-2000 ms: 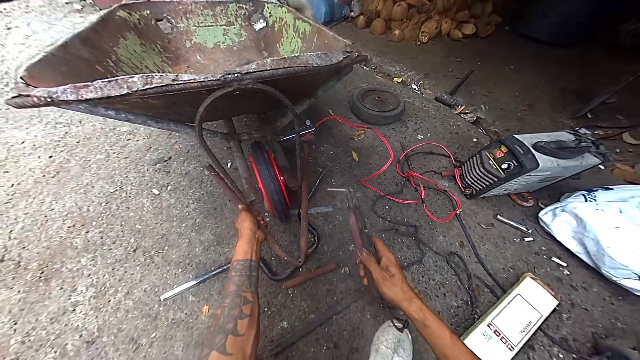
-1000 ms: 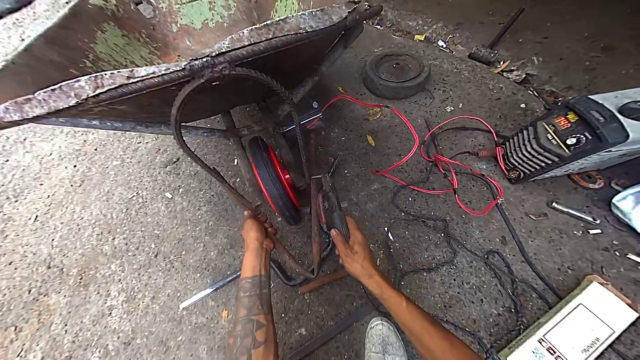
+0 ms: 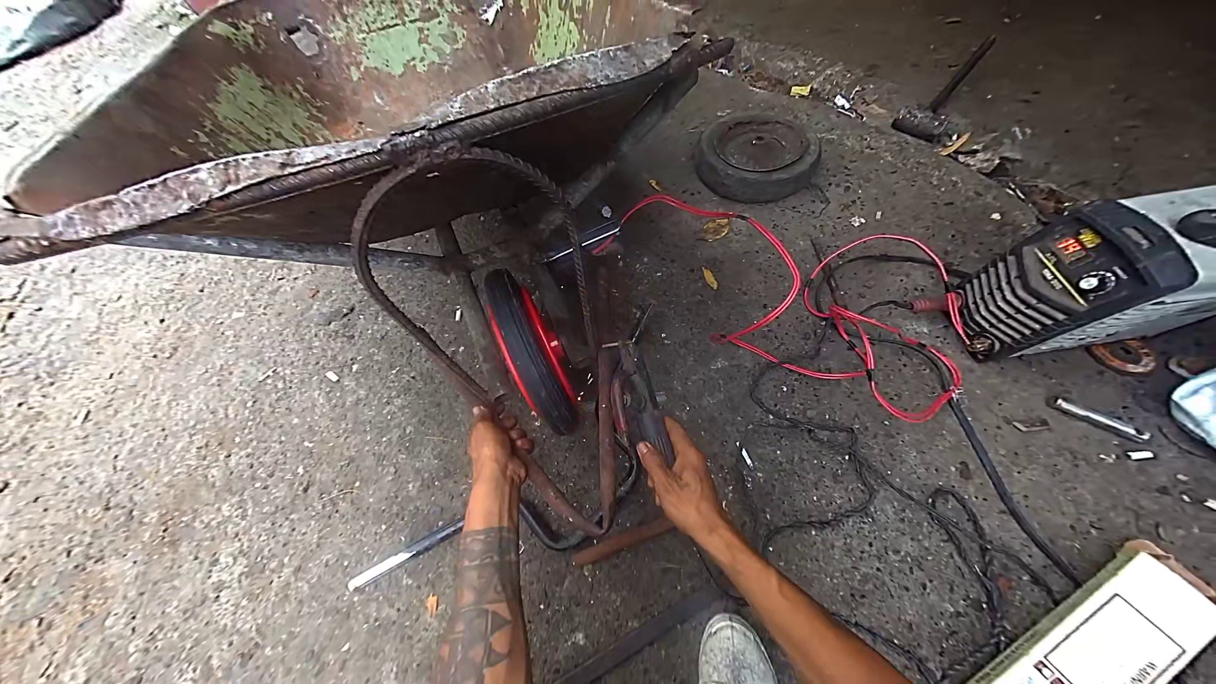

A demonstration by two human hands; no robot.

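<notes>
My left hand (image 3: 496, 445) grips a rusty bent rebar piece (image 3: 404, 318), whose loop rises against the rim of a rusty wheelbarrow tray (image 3: 285, 176). In my right hand (image 3: 679, 472) is a dark welding electrode holder (image 3: 644, 418), its jaws close to the upright rusty bar (image 3: 605, 427) right of the wheel. A black wheel with a red rim (image 3: 532, 351) stands under the tray, between the rebar loop and that bar. Whether a rod sits in the holder's jaws is hard to tell.
A welding machine (image 3: 1064, 275) with a lit display lies at the right, with red and black cables (image 3: 869, 351) across the ground. Behind are a loose tire (image 3: 758, 157) and a hammer (image 3: 926, 122). A white box (image 3: 1111, 617) is at lower right, a shoe (image 3: 733, 651) at bottom centre.
My right hand has brought the electrode holder left, close to the upright bar. My left hand stays on the rebar. The view has moved nearer.
</notes>
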